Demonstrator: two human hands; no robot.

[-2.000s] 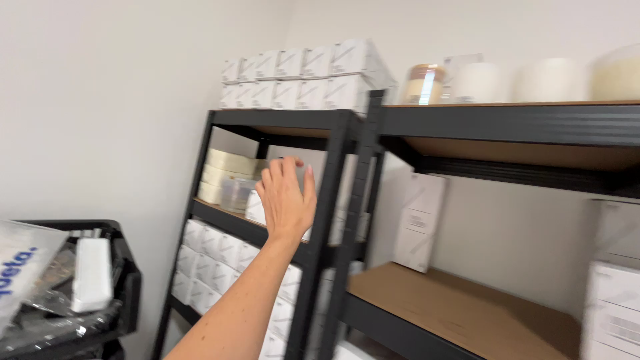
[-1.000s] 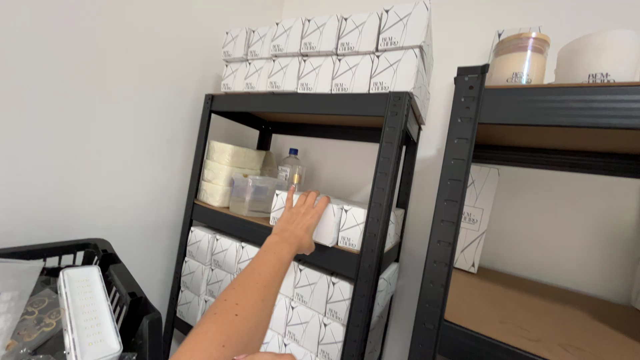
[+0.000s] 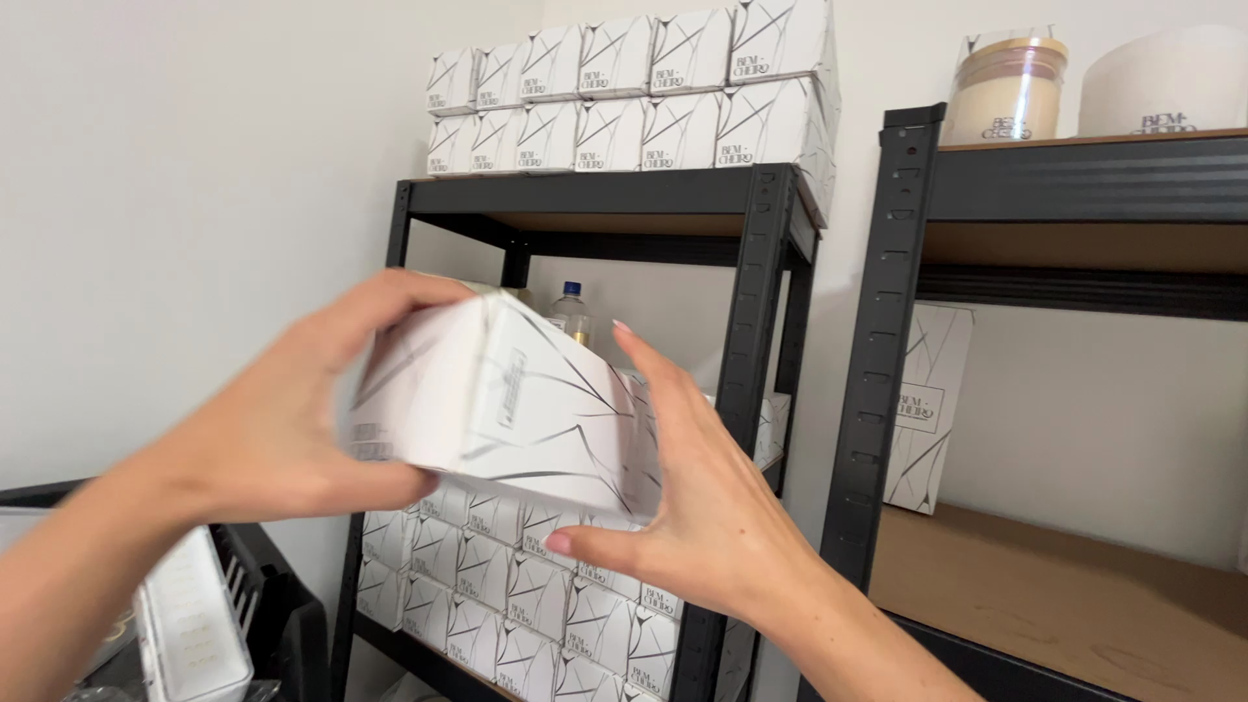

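A long white cardboard box (image 3: 556,409) with dark line patterns is held tilted before the left shelf unit. My left hand (image 3: 302,400) grips its near-left end, thumb below and fingers over the top. At the box's right end is my right hand (image 3: 682,468), thumb and fingers spread around it; whether it touches the box cannot be told. Behind the box, a clear plastic bottle with a blue cap (image 3: 571,310) stands on the middle shelf, partly hidden.
Small patterned boxes (image 3: 614,136) are stacked atop the black metal shelf unit (image 3: 585,195), with more boxes (image 3: 507,595) lower down. At right, another unit (image 3: 1082,185) bears candles in glass jars (image 3: 1009,93) and an upright box (image 3: 931,409). A black plastic crate (image 3: 283,604) is at lower left.
One hand reached onto a patterned box on the middle shelf a second ago. Now a patterned box is off the shelf in my left hand, and both hands are in view around it.
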